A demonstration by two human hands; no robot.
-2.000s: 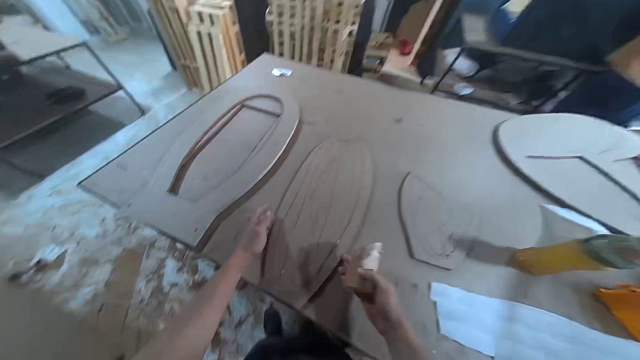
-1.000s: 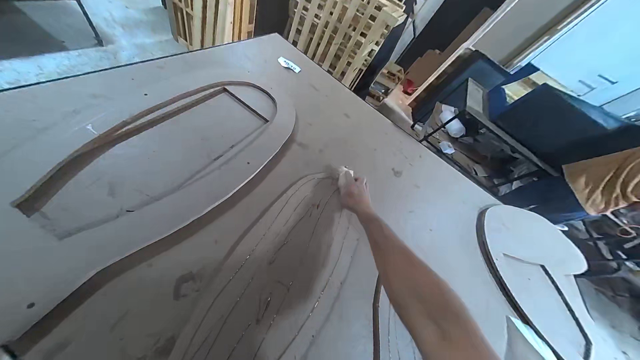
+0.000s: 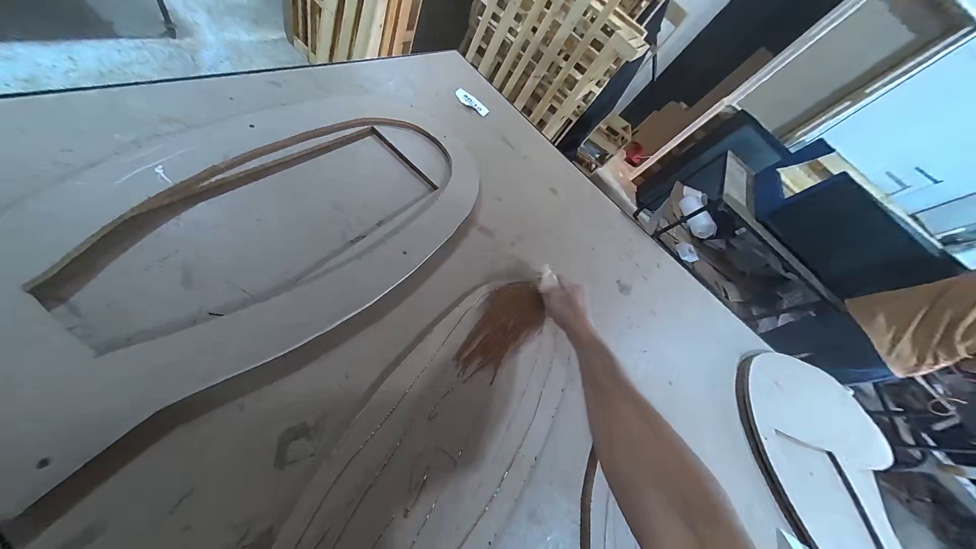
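My right hand [image 3: 564,303] reaches in from the lower right and grips a small whitish wad [image 3: 547,279], perhaps cloth or paper. Hand and wad are at the right of the rounded tip of a flat oval board [image 3: 457,450], which is marked with long curved lines. A wet-looking reddish-brown patch [image 3: 499,328] covers part of the board just below that tip. Left of it lies a larger panel [image 3: 358,282] with a long curved cutout. My left hand is out of view.
Another cut panel [image 3: 808,412] lies at the right of the table [image 3: 534,206]. A small white label [image 3: 471,102] is near the far corner. Wooden slatted frames [image 3: 549,57] stand behind, and a dark shelf unit [image 3: 747,252] is beyond the right edge.
The view has turned and moved closer since two seconds ago. My left hand has left the view. My right hand has moved to the board's rounded tip, where a reddish-brown patch now shows.
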